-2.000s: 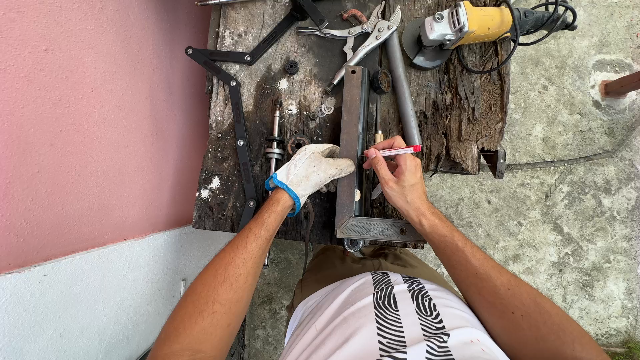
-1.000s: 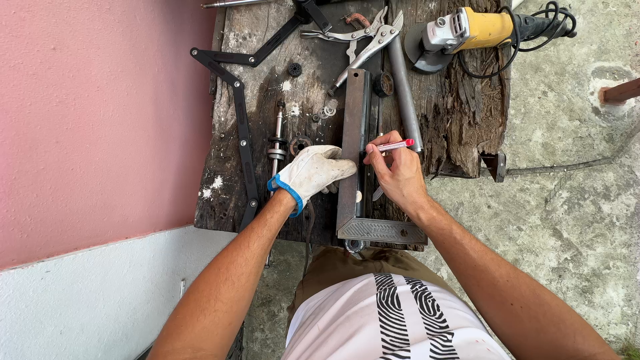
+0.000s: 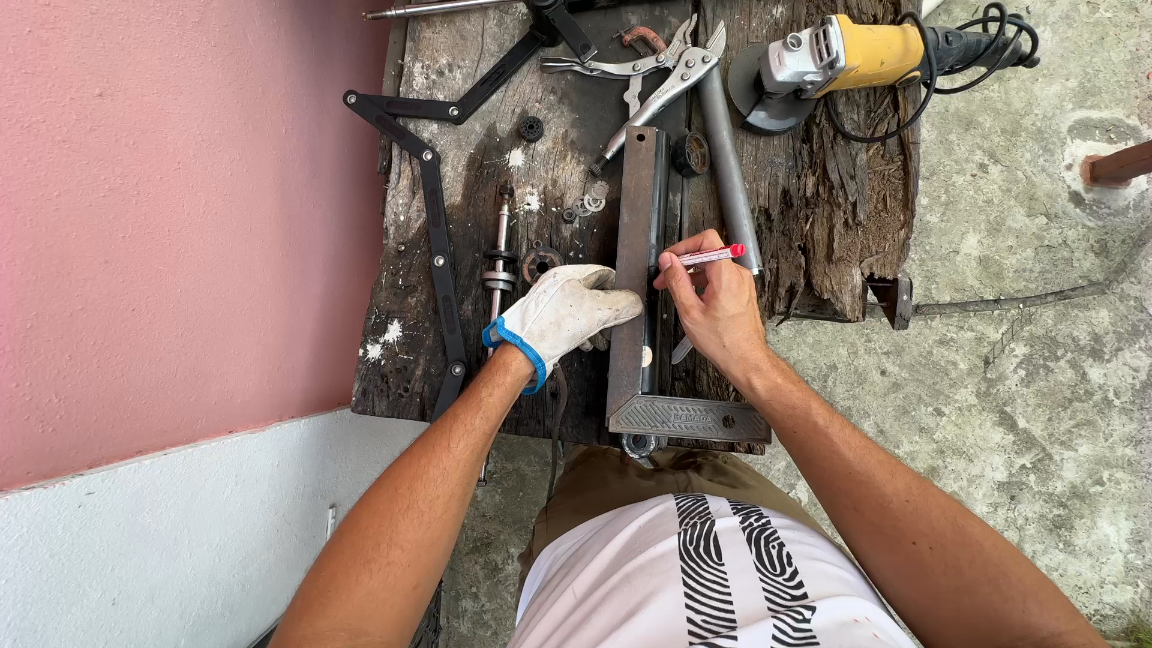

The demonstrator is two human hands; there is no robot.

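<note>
My left hand (image 3: 576,315), in a white work glove with a blue cuff, presses thumb and fingers against the blade of a metal try square (image 3: 632,270). The square's handle lies crosswise at the near edge of the bench. Beneath and beside the blade runs a dark metal tube (image 3: 663,198) with a round end fitting (image 3: 639,443). My bare right hand (image 3: 715,301) grips a marker with a red end (image 3: 715,256), held along the blade's right side; its tip is hidden by the fingers. A grey metal pipe (image 3: 727,171) lies just beyond that hand.
On the weathered wooden bench (image 3: 837,207) lie locking pliers (image 3: 670,85), a yellow angle grinder (image 3: 864,56), a black folding linkage (image 3: 435,207), a threaded spindle (image 3: 500,261), washers (image 3: 589,200) and a black ring (image 3: 690,154). A pink wall (image 3: 180,207) borders the left side.
</note>
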